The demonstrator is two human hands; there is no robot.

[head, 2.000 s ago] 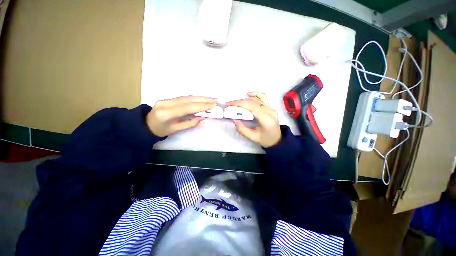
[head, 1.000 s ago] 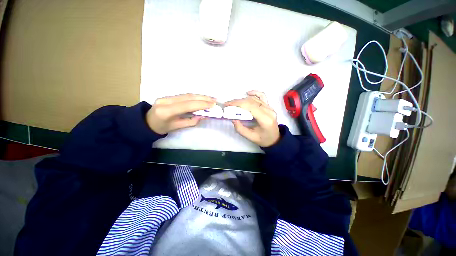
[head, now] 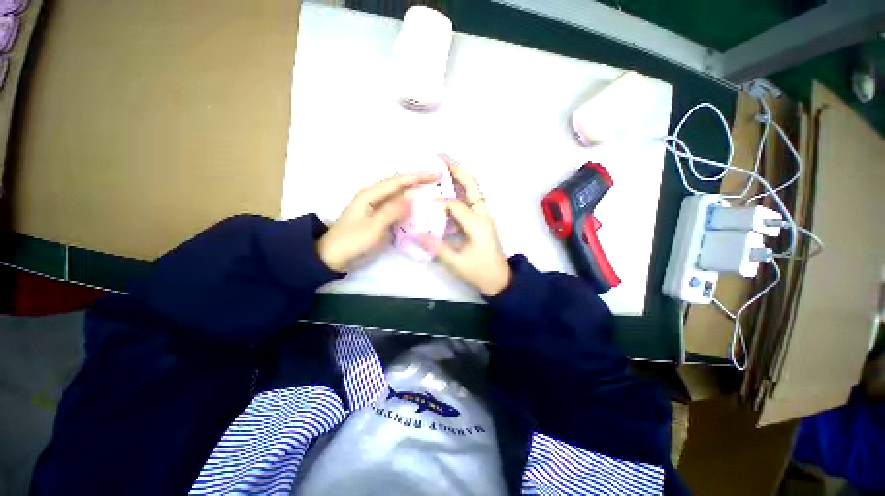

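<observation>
My left hand (head: pixel 374 225) and my right hand (head: pixel 468 231) hold pink-white rounded units (head: pixel 423 221) between them, over the lower part of the white work sheet (head: pixel 340 126). The fingers cover much of them, so I cannot tell whether one or two are held. A white rounded unit (head: pixel 424 58) lies at the top of the sheet. Another white unit (head: pixel 606 108) lies at the upper right. The red and black infrared thermometer (head: pixel 582 225) lies on the sheet to the right of my right hand.
Brown cardboard (head: pixel 146 116) lies left of the sheet, with pink pieces (head: pixel 8 34) at the far upper left. A white power strip (head: pixel 691 250) with adapters (head: pixel 730 250) and white cables (head: pixel 733 182) is at the right. Folded cardboard (head: pixel 835 252) stands beyond it. A blue sleeve shows at the lower right.
My hands have drawn closer together and turned what they hold, so a pink face now shows. The camera view has shifted slightly. The thermometer and the two lying units stay on the sheet.
</observation>
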